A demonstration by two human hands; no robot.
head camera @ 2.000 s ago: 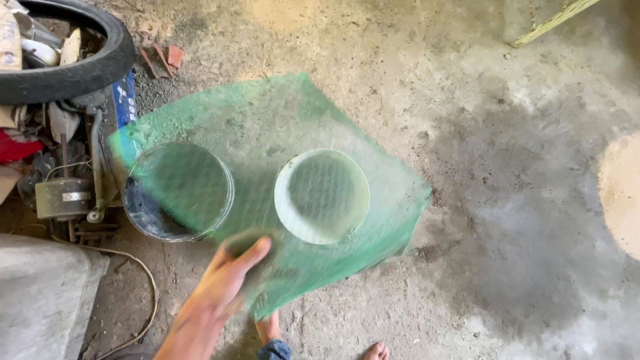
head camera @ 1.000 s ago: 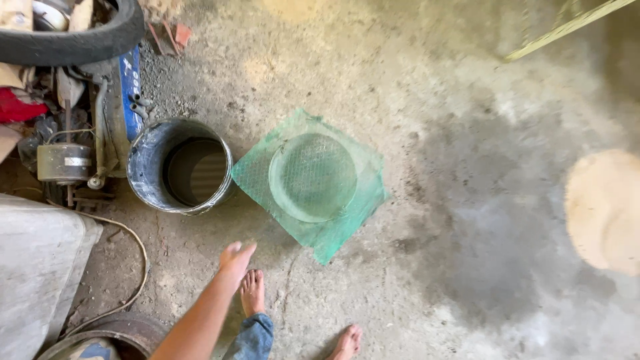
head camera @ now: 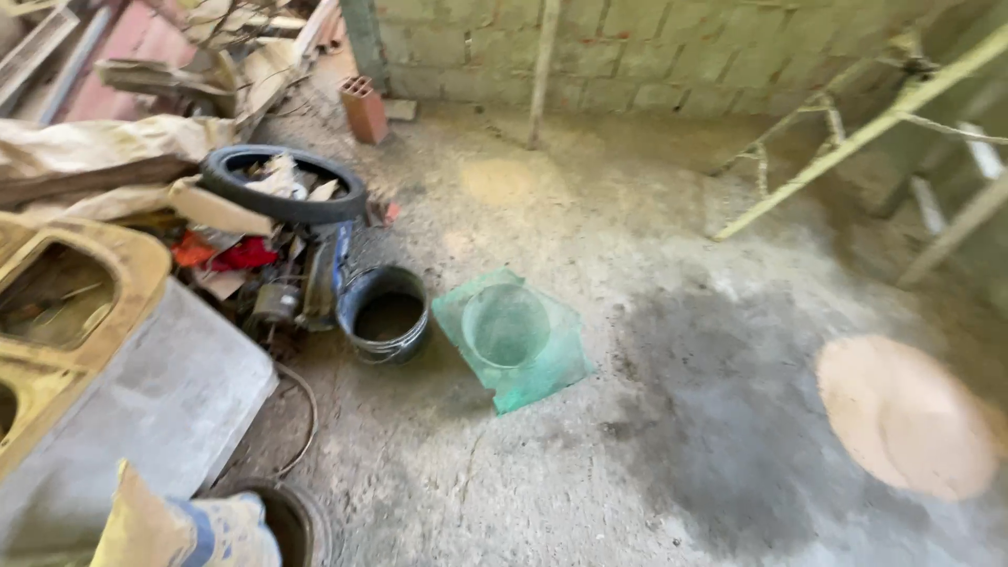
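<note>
Neither my left hand nor my right hand shows in the head view now. Green mesh netting (head camera: pixel 543 370) lies draped over a round bucket (head camera: pixel 506 325) on the concrete floor, its corners spreading past the rim. Just left of it, a dark bucket (head camera: pixel 383 315) with a wire handle stands uncovered, and its inside looks dark. What the mesh-covered bucket holds cannot be made out through the netting.
A black tyre (head camera: pixel 283 183) rests on scrap at the left, near a yellow and grey panel (head camera: pixel 185 370). A paper sack (head camera: pixel 185 524) sits at bottom left. A hollow brick (head camera: pixel 364 110), a pale pole (head camera: pixel 543 75), a metal frame (head camera: pixel 850 142) and a sand-coloured heap (head camera: pixel 906 416) stand around the floor.
The netting lay over both buckets two seconds ago; now it covers only the right one. The hand and bare feet seen earlier have left the view, which has tilted up toward the wall.
</note>
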